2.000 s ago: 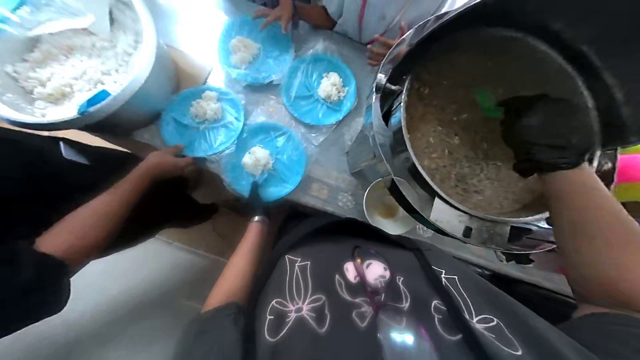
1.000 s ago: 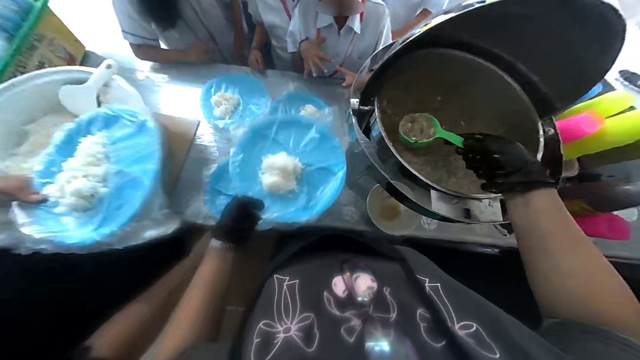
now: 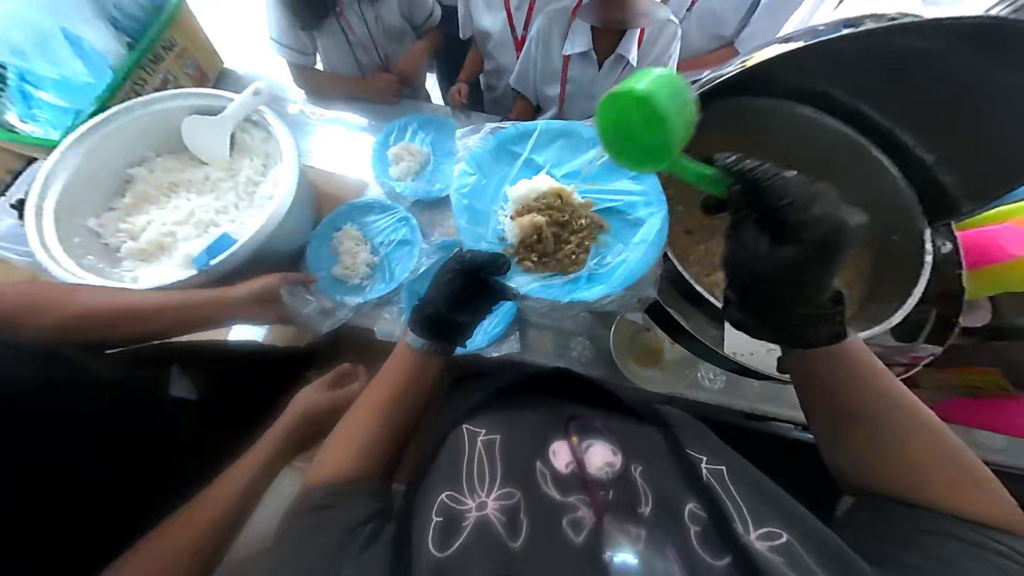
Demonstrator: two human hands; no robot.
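Note:
My left hand (image 3: 462,298), in a black glove, grips the near left edge of a plastic-covered blue plate (image 3: 632,232). On that plate lie white rice (image 3: 530,194) and a brown stew-like food (image 3: 560,240). My right hand (image 3: 788,248), also black-gloved, holds the handle of a green plastic scoop (image 3: 650,120), raised between the plate and a large pot (image 3: 920,296) of brown food. The scoop's inside is turned out of sight. Another blue plate (image 3: 480,326) shows partly under my left hand. Two smaller-looking blue plates with rice, one nearer (image 3: 392,252) and one farther (image 3: 424,132), are to the left.
A white tub of rice (image 3: 300,172) with a white rice paddle (image 3: 210,134) stands at the left. A co-worker's hand (image 3: 276,298) touches the nearer rice plate. A bowl (image 3: 628,364) sits by the pot. Several people in white shirts stand across the metal counter. The pot's dark lid (image 3: 904,88) is raised.
The scoop has moved left and up from over the pot. Brown food now lies on the rice of the plate in my left hand. The co-worker's raised plate of rice is gone from above the tub.

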